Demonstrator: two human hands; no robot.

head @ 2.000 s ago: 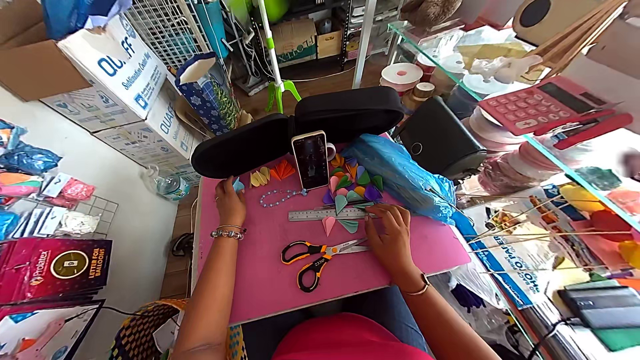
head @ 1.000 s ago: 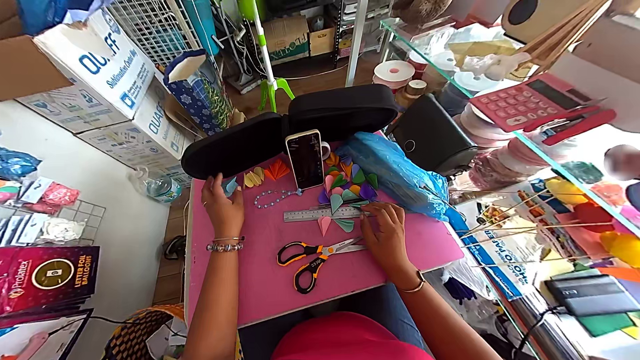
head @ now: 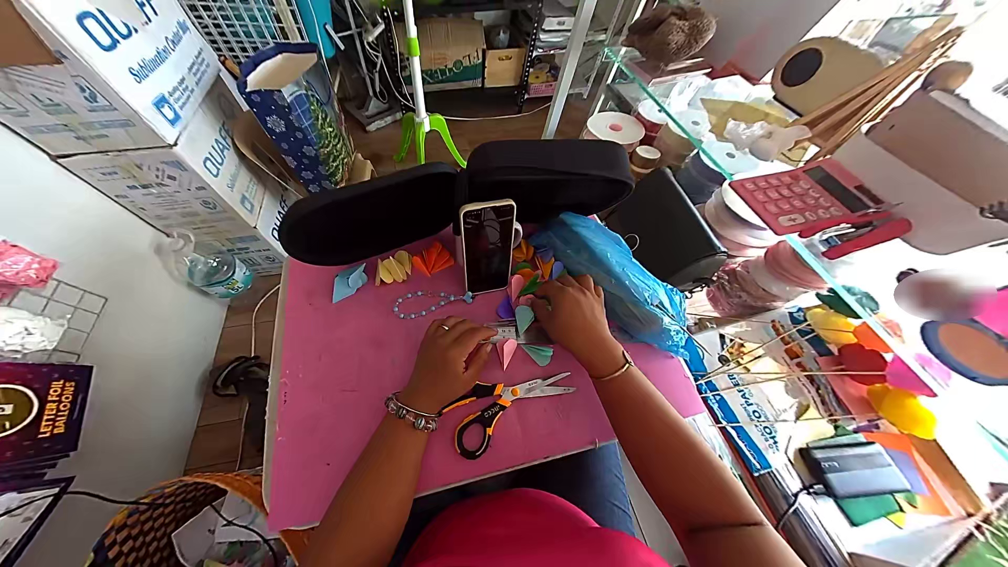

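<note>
My left hand rests at the left end of a metal ruler on the pink tabletop; whether its fingers grip the ruler is unclear. My right hand reaches over a pile of folded colored paper pieces, its fingertips hidden among them. A pink folded paper and a green one lie below the ruler. Black-and-orange scissors lie with blades parted, partly under my left hand. Blue, yellow and orange folded papers sit at the back left.
An upright phone stands before an opened black case. A beaded string lies left of the phone. A blue plastic bag borders the right side. Ribbon rolls and a pink calculator stand on the glass shelving at right.
My left hand has moved from the blue folded paper at the back left to the ruler near the middle. My right hand has moved slightly up onto the paper pile.
</note>
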